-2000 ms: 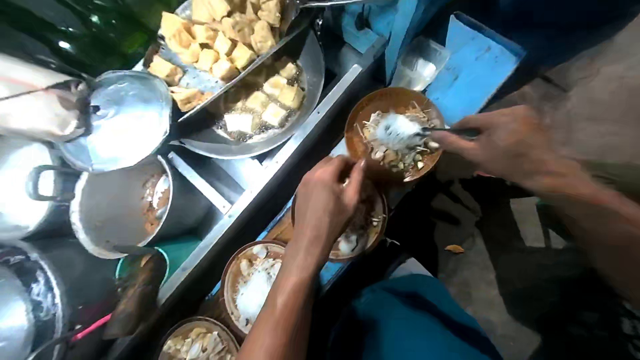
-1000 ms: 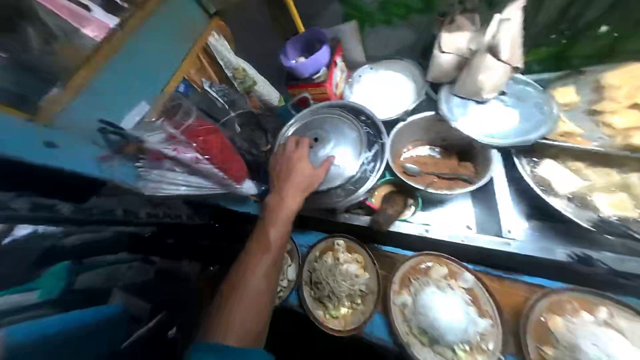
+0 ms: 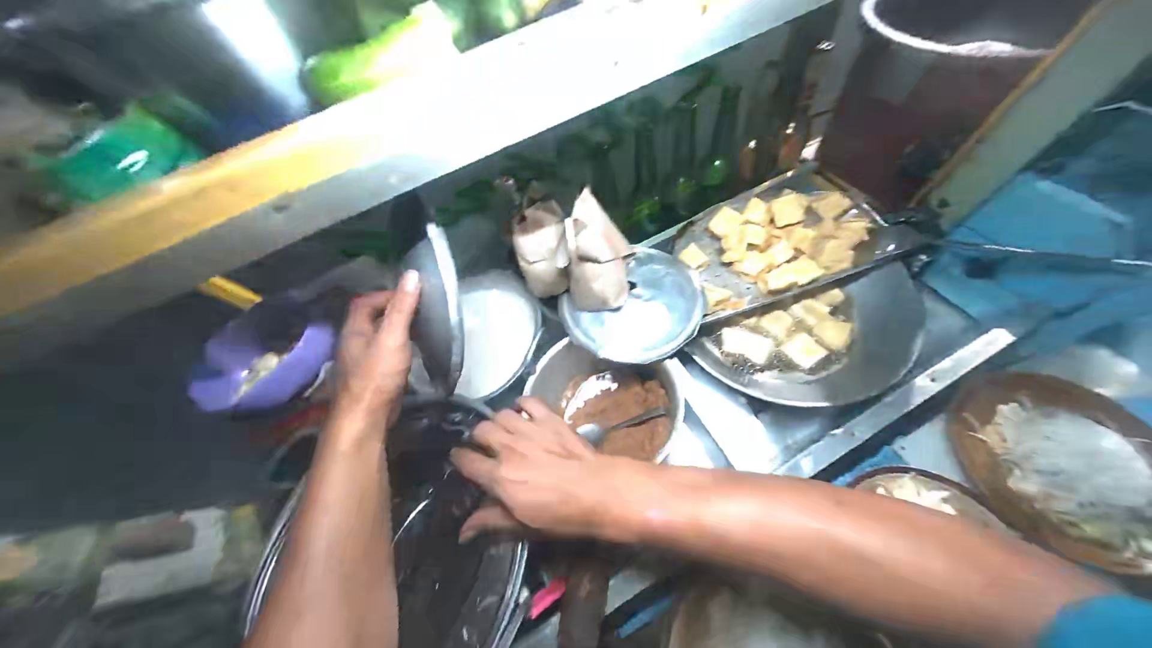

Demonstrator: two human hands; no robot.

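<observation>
My left hand (image 3: 382, 346) grips a round metal lid (image 3: 437, 310), tilted on edge above the back of a large metal pot (image 3: 459, 576). My right hand (image 3: 531, 468) reaches over that pot's right rim, fingers bent; whether it holds anything cannot be seen. Beside it a metal pot of brown sauce (image 3: 643, 405) has a spoon (image 3: 621, 427) in it. Behind the lid is a metal bowl with white contents (image 3: 495, 337). Two brown paper packets (image 3: 597, 256) stand on a metal lid (image 3: 661, 310). Tofu pieces (image 3: 801, 346) lie in oil in a wok (image 3: 886, 328).
Fried tofu (image 3: 787, 211) lies on a metal tray (image 3: 688, 238) over the wok. A purple bowl (image 3: 292, 369) is at left. Plates of food, one a brown plate (image 3: 976, 405), stand at right. A shelf edge (image 3: 360, 144) crosses above; dark bottles (image 3: 684, 135) stand behind.
My left hand has lifted the lid off the large pot and tilted it up. My right hand, out of view one second ago, is now over that pot. The view has swung strongly.
</observation>
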